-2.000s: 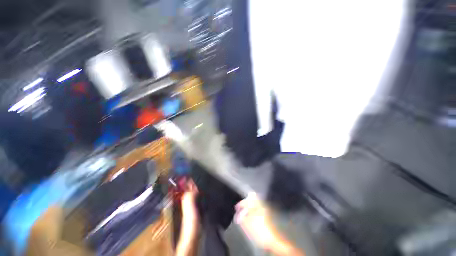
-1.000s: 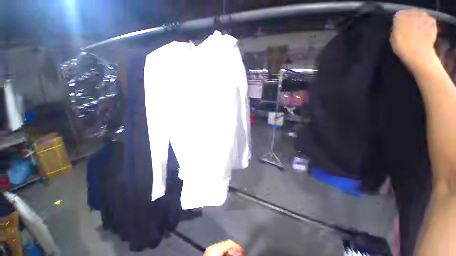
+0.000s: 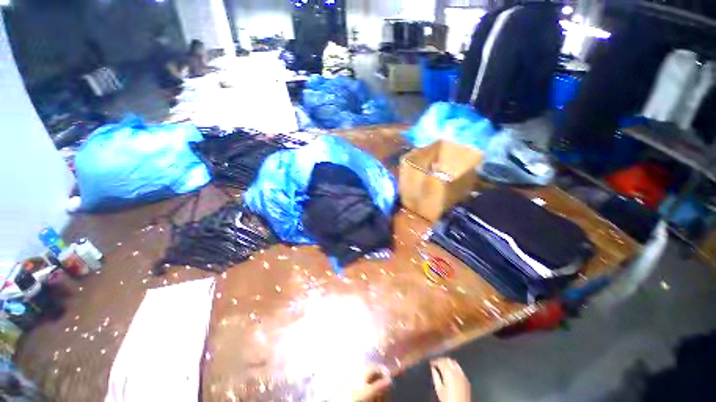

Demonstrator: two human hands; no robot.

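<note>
My left hand [image 3: 372, 385] is at the bottom edge by the table's front edge, partly cut off and washed out by glare; its grip is unclear. My right hand [image 3: 450, 380] is just right of it, off the table edge, empty with fingers loosely bent. A pale pinkish garment [image 3: 166, 339] lies flat at the table's front left. An open blue bag [image 3: 276, 182] with black garments [image 3: 345, 210] spilling out lies at the table's centre. Scissors with red and yellow handles [image 3: 437, 269] lie right of the bag. Folded dark garments [image 3: 521, 235] with a white stripe are stacked further right.
Black hangers [image 3: 216, 239] lie left of the centre bag. A cardboard box [image 3: 436, 179] stands behind the scissors. Closed blue bags [image 3: 141, 166] sit at the rear. Small bottles [image 3: 77, 257] stand at the left edge by a white panel. Dark clothes [image 3: 510, 67] hang behind.
The view has turned from the hanging rail to the table. My right hand, raised at a black garment on the rail, is now low and away from it. My left hand remains low.
</note>
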